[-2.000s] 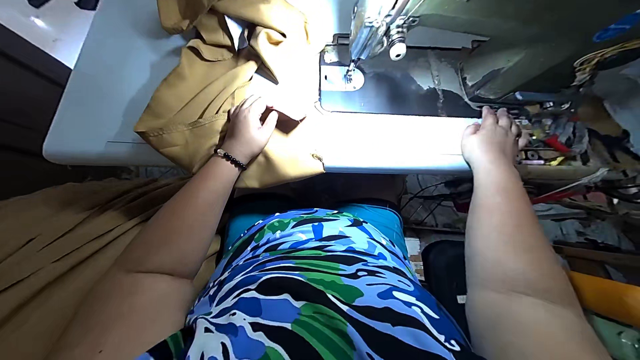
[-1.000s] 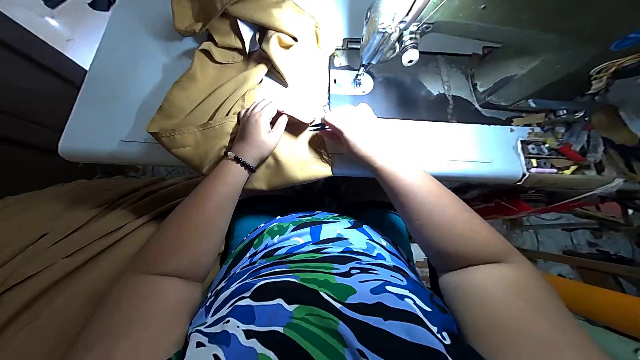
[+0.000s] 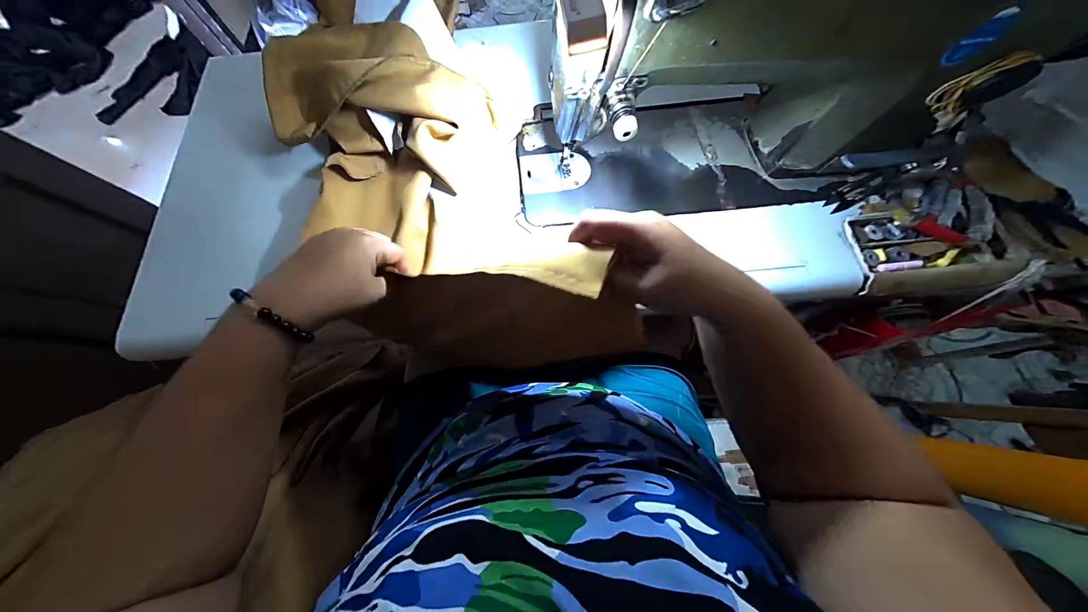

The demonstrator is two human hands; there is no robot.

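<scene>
Mustard-brown fabric (image 3: 365,204) lies bunched over the left part of the sewing table, and its front part hangs over the table's front edge. My left hand (image 3: 340,272) pinches the fabric near that edge, a beaded bracelet on its wrist. At the right, my right hand (image 3: 646,255) grips the corner of the same fabric, so that a stretch of it spans between both hands. Just behind my right hand is the industrial sewing machine (image 3: 833,76), its needle and presser foot (image 3: 567,161) above the metal needle plate (image 3: 544,172). No fabric lies under the foot.
The white tabletop (image 3: 212,187) carries the machine. At its right end a small tray (image 3: 901,246) holds bobbins and small items, with scissors (image 3: 850,187) behind it. More brown fabric (image 3: 85,442) drapes at the lower left. An orange roll (image 3: 1003,476) lies at the lower right.
My right hand has moved left from the table's right end to the fabric and now grips its corner. The fabric's front edge is lifted and drawn out between my hands.
</scene>
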